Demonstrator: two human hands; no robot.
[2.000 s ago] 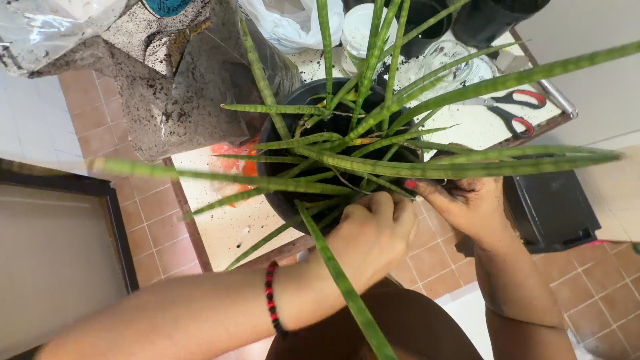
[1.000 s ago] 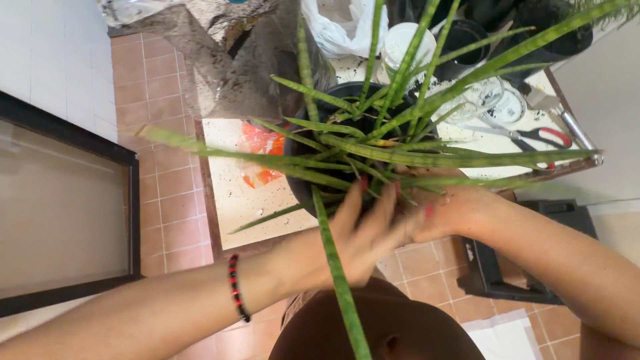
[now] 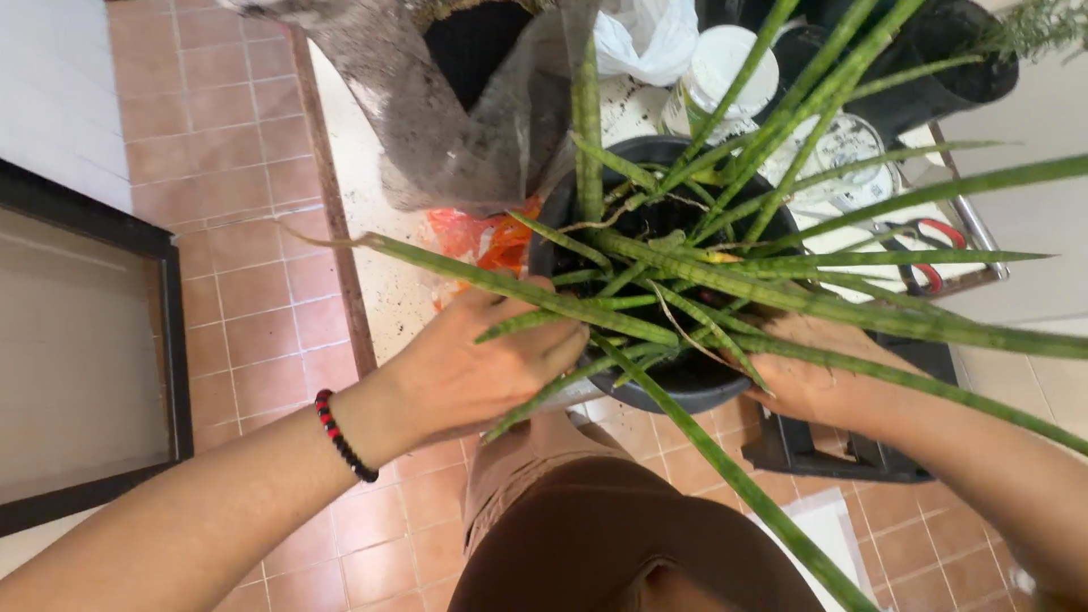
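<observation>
A cylindrical snake plant (image 3: 705, 276) with long green leaves stands in a round black plastic pot (image 3: 671, 395) at the table's near edge. My left hand (image 3: 501, 357), a red and black beaded bracelet on its wrist, is at the pot's left rim, among the lower leaves; its fingertips reach behind leaves and over the rim. On the right side my right hand (image 3: 799, 357) reaches in under the leaves, its fingers mostly hidden. Whether either hand grips anything is not visible. Dark soil shows inside the pot between the stems.
An open plastic soil bag (image 3: 476, 127) lies behind the pot at left, near orange plastic (image 3: 501, 242). Behind are a white plastic bag (image 3: 650, 42), a lidded white tub (image 3: 731, 72) and black pots (image 3: 952, 76). Red-and-black-handled scissors (image 3: 926, 242) lie right. A black crate (image 3: 837, 450) stands below.
My left hand has moved from the front of the pot to its left rim. My right hand has gone deeper under the leaves at the right side. The view has shifted.
</observation>
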